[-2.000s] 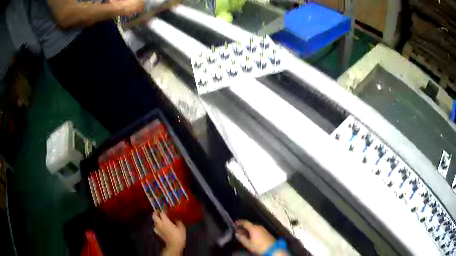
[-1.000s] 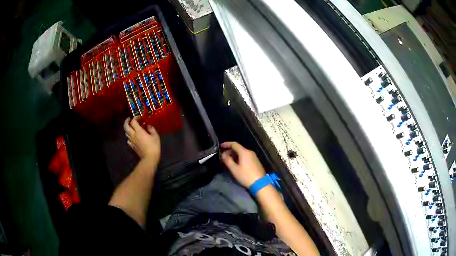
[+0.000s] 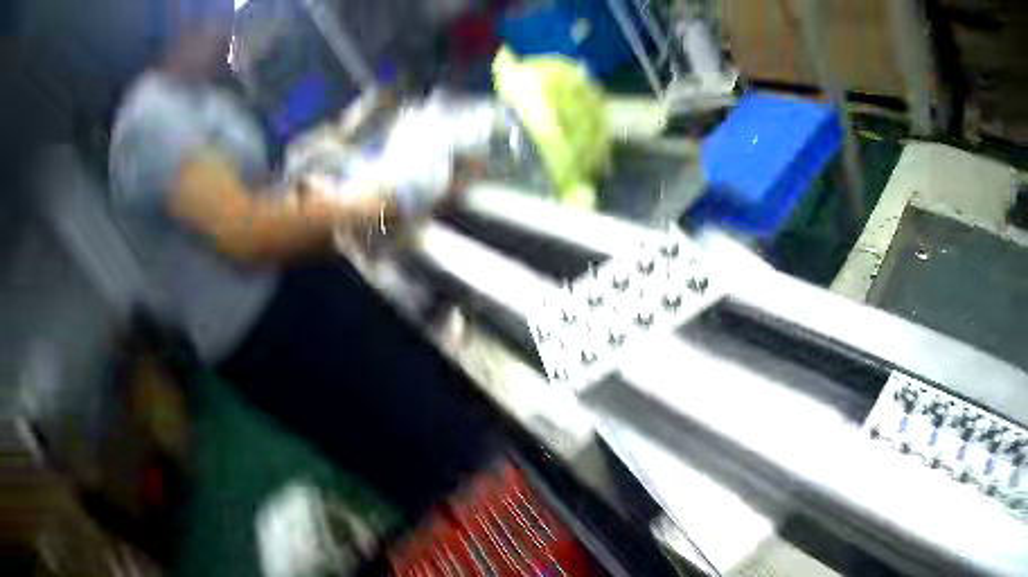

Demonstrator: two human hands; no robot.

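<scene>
Neither of my hands shows; the lower edge cuts off the area where they were. Nearest in front of me, the black crate (image 3: pixel 550 479) shows only in part at the bottom, with red-wrapped board stacks (image 3: pixel 490 530) in it, blurred. A white PCB panel (image 3: pixel 618 302) with rows of small black parts lies across the conveyor rails (image 3: pixel 688 389) in the middle. More boards (image 3: pixel 953 440) with black and blue parts lie on the line at the right edge.
A person (image 3: pixel 242 214) stands at the upper left beside the line, arms over it. A blue bin (image 3: pixel 771 147) and a yellow-green object (image 3: pixel 558 113) are behind the line. A grey-topped bench (image 3: pixel 958 276) is at right. A blurred white object (image 3: pixel 299 530) is on the floor.
The view has swung up and away from the crate, which now shows only at the bottom. Both my hands have left the picture. The neighbouring person and middle panel are back in view.
</scene>
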